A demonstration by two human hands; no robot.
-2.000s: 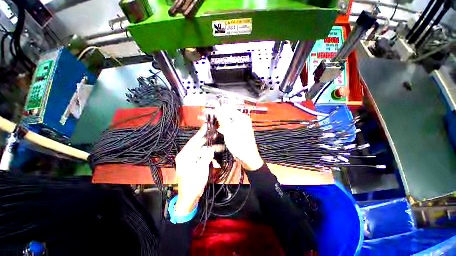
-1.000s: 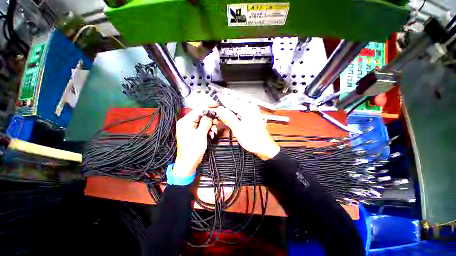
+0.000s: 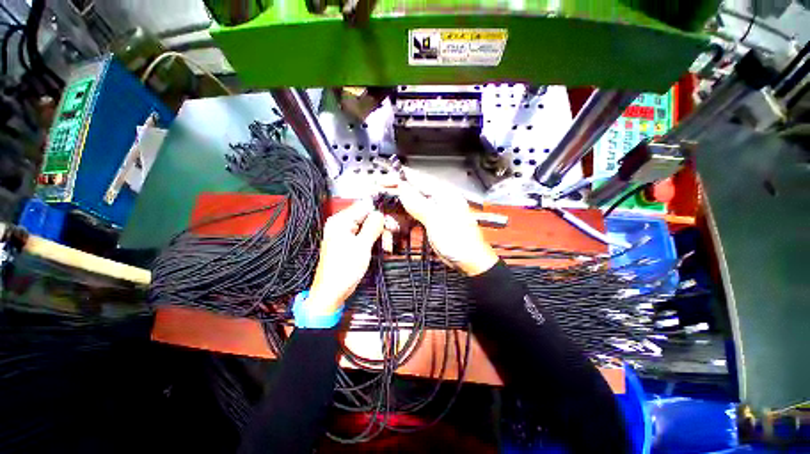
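Note:
My left hand (image 3: 345,251), with a blue band at the wrist, is closed on the upper ends of a few black cables (image 3: 385,301). My right hand (image 3: 447,232) meets it at the same cable ends, fingertips close together; a small metallic piece shows at its fingers. The held cables hang down in loops over the front edge of the red-brown board (image 3: 551,359). A dense bundle of black cables (image 3: 240,266) lies across the board under my hands, its pale tips (image 3: 662,324) fanned out at the right. The exact grip on the ends is blurred.
Behind the board are the perforated machine table (image 3: 524,133), the dark mould (image 3: 438,124), the green platen (image 3: 311,53) and shiny tie bars (image 3: 582,133). A blue controller box (image 3: 107,133) stands left, a red-orange control panel (image 3: 684,191) right. Blue bins (image 3: 693,421) are below right.
Compared with two seconds ago, both hands appear further back and the held cables hang spread in wider loops. Since one second ago the hands have moved only slightly; the view has shifted a little.

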